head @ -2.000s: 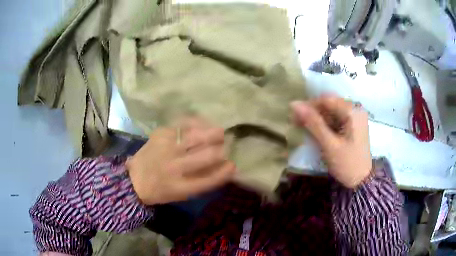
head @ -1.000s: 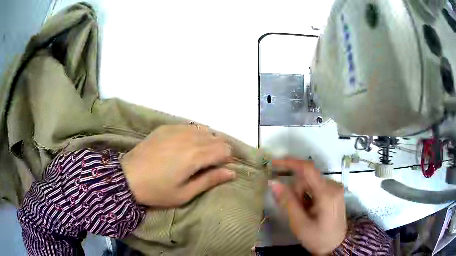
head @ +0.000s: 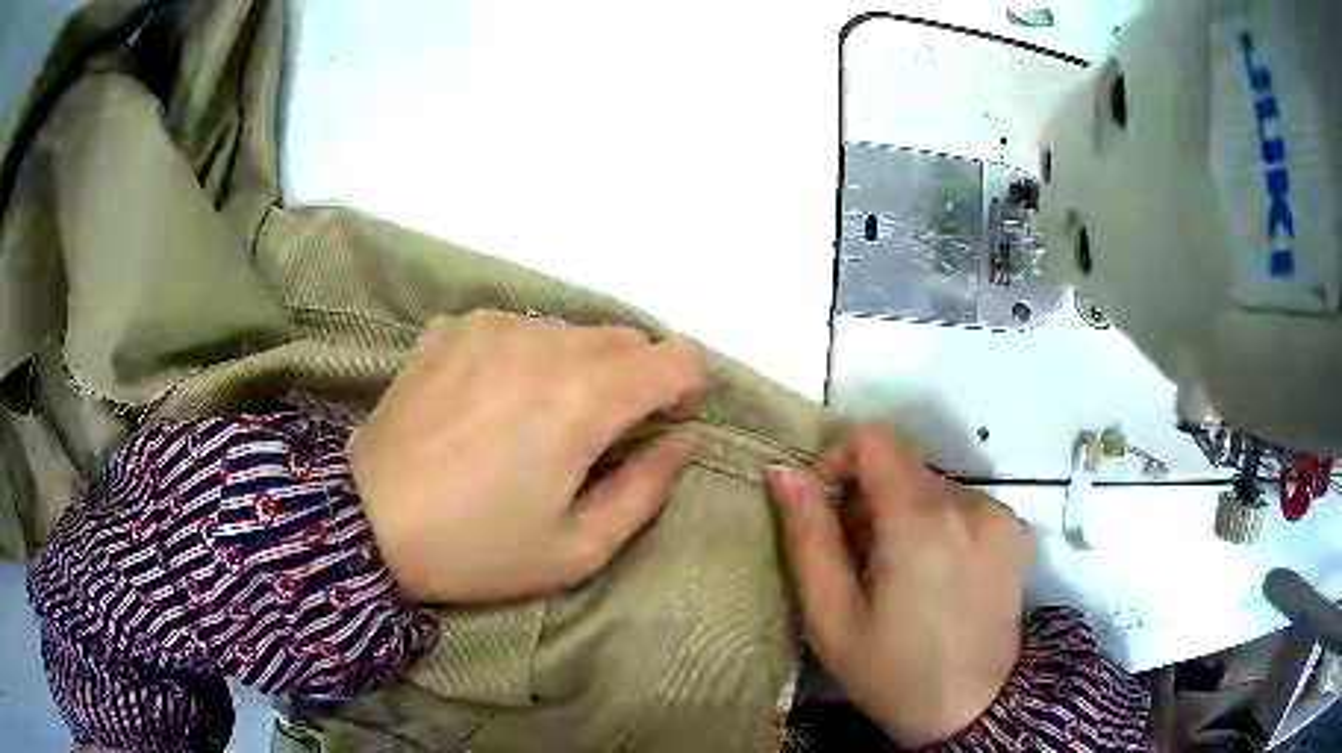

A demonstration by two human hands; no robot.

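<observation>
A khaki twill garment piece (head: pixel 662 618) lies along the front of the white table, with a folded, seamed edge running down to the right. My left hand (head: pixel 515 449) rests on it, fingers bent over the seam; the fabric edge between thumb and index finger looks pinched. My right hand (head: pixel 905 581) pinches the right end of the seamed edge between thumb and fingers. Both hands are bare. The palms and the underside of the cloth are hidden.
The off-white JUKI machine head (head: pixel 1177 191) stands at the right, beside the shiny slide plate (head: pixel 920 236). Red scissor handles (head: pixel 1305 483) show at the right edge. More bunched khaki cloth (head: pixel 155 265) lies at the left.
The khaki garment has been turned and drawn along the table's front. My right hand has come onto its right end. The view has shifted, with the machine head now large at right.
</observation>
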